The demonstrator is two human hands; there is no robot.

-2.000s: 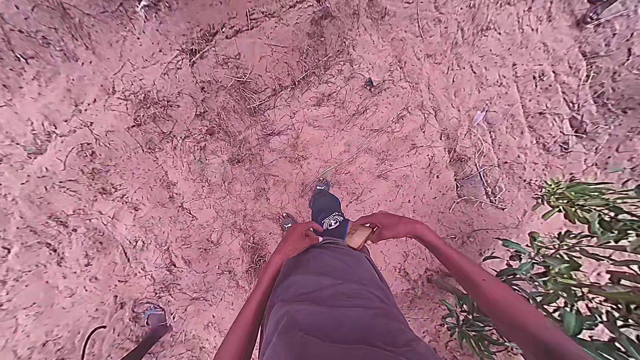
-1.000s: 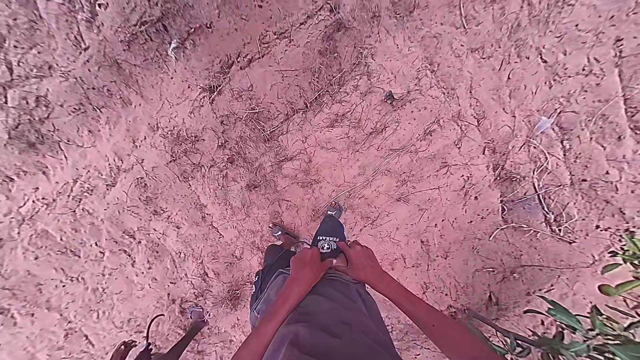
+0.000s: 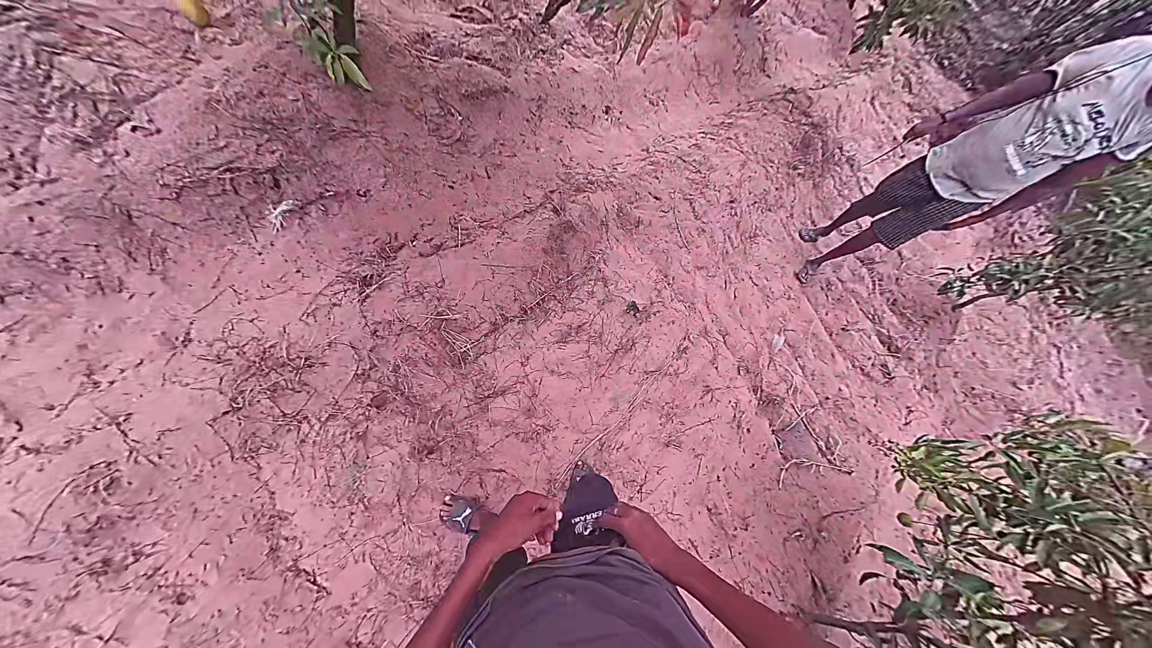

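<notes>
My left hand is at my waist with its fingers curled and a small pale spot at the fingertips; what it holds is too small to tell. My right hand touches the edge of the dark shorts, which bear a pale print, on my right thigh. Between and below both hands lies the hem of my dark grey shirt. One foot in a dark slide sandal shows left of my hands; the other is mostly hidden beyond the shorts.
Reddish sandy ground with dry twigs spreads around me. Leafy branches reach in at the lower right. A person in a pale shirt stands at the upper right, holding a thin stick. A tree stem and yellow object are at the top left.
My hands were together at the waist a second ago and are now apart. A tan object by my right hand two seconds ago is no longer visible. The view has tilted up, showing a person.
</notes>
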